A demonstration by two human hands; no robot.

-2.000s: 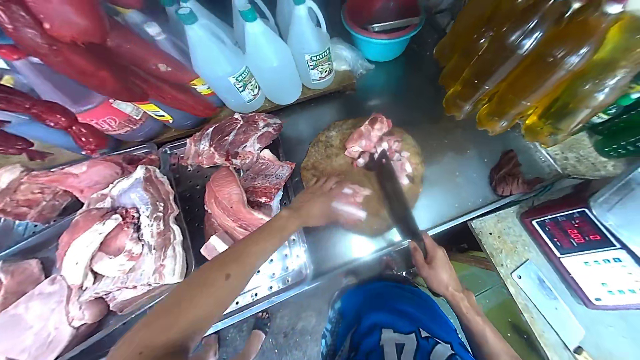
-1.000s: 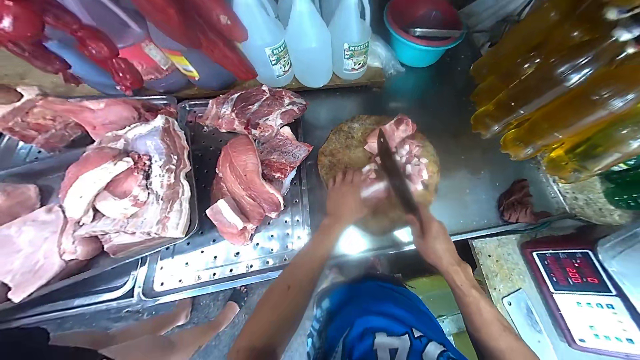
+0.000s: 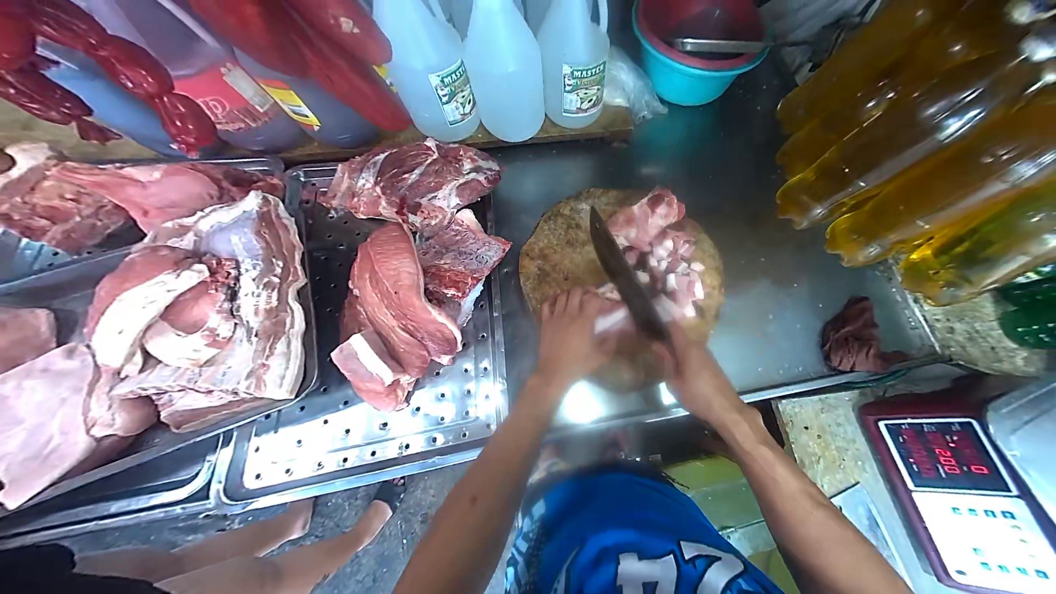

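Note:
A round wooden chopping board (image 3: 557, 239) lies on the metal counter. On it is a heap of cut raw meat pieces (image 3: 672, 264), with a larger chunk of meat (image 3: 652, 216) at its far side. My right hand (image 3: 689, 367) grips the handle of a long-bladed knife (image 3: 623, 272); the dark blade slants far-left over the board beside the pieces. My left hand (image 3: 573, 334) rests at the board's near-left part, fingers on a pale strip of meat (image 3: 615, 320) that is blurred and lies left of the blade.
Perforated metal trays (image 3: 445, 429) with large raw cuts (image 3: 388, 289) stand at the left. White-clear bottles (image 3: 503, 74), a teal basin (image 3: 681, 82) and hanging sausages (image 3: 148, 70) are beyond. Oil bottles (image 3: 907, 165), a dark cloth-like lump (image 3: 854, 337) and a digital scale (image 3: 949, 495) sit right. A person's legs (image 3: 272, 544) show lower left.
The knife has stayed in my right hand over the board. Its blade now slants farther left at the tip, away from the large chunk it overlapped before. The view has shifted.

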